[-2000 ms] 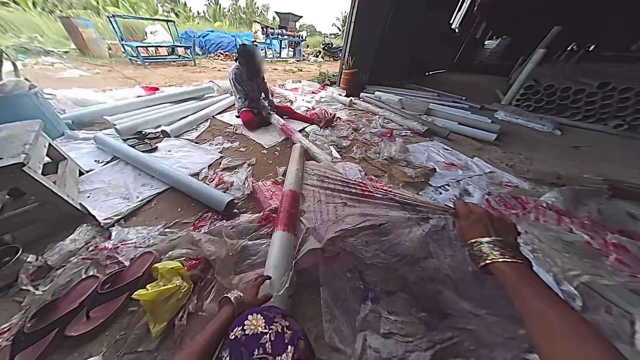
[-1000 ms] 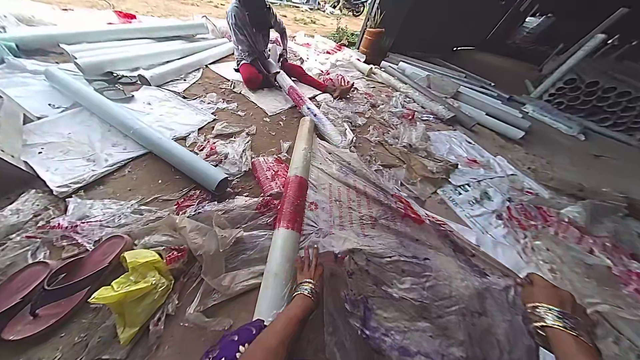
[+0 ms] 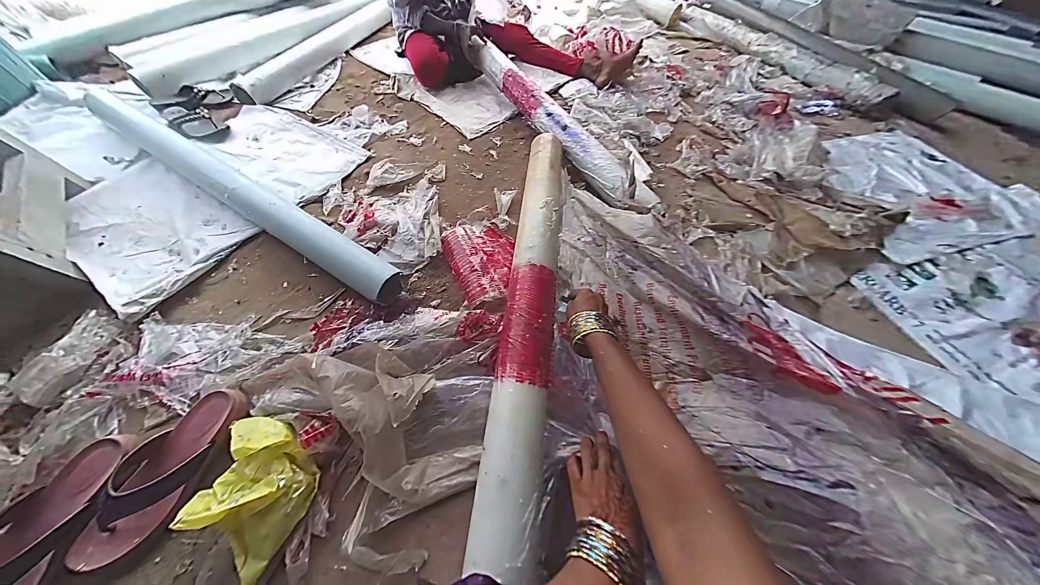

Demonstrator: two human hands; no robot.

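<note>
A pale pipe (image 3: pixel 508 455) with a red wrapped band lies lengthwise before me, its far end near another wrapped pipe. My left hand (image 3: pixel 597 483) rests with fingers apart on plastic, just right of the near part of the pipe. Farther along, beside the red band, my right hand (image 3: pixel 585 313) has curled fingers, pinching what looks like the plastic film; the fingertips are partly hidden. Clear plastic film (image 3: pixel 780 455) with red print spreads wrinkled to the right of the pipe and under my forearm. Both wrists wear bangles.
A person (image 3: pixel 455 49) sits beyond, holding a wrapped pipe (image 3: pixel 561 122). Grey pipe (image 3: pixel 244 195) lies on white sheets at left. Sandals (image 3: pixel 154 479), a yellow plastic bag (image 3: pixel 256 496) and crumpled film (image 3: pixel 390 406) are near left; more pipes (image 3: pixel 967 81) lie far right.
My right hand has come from the far right across to the side of the pipe, by the red band. My left hand stays low beside the pipe. The view has tilted downward.
</note>
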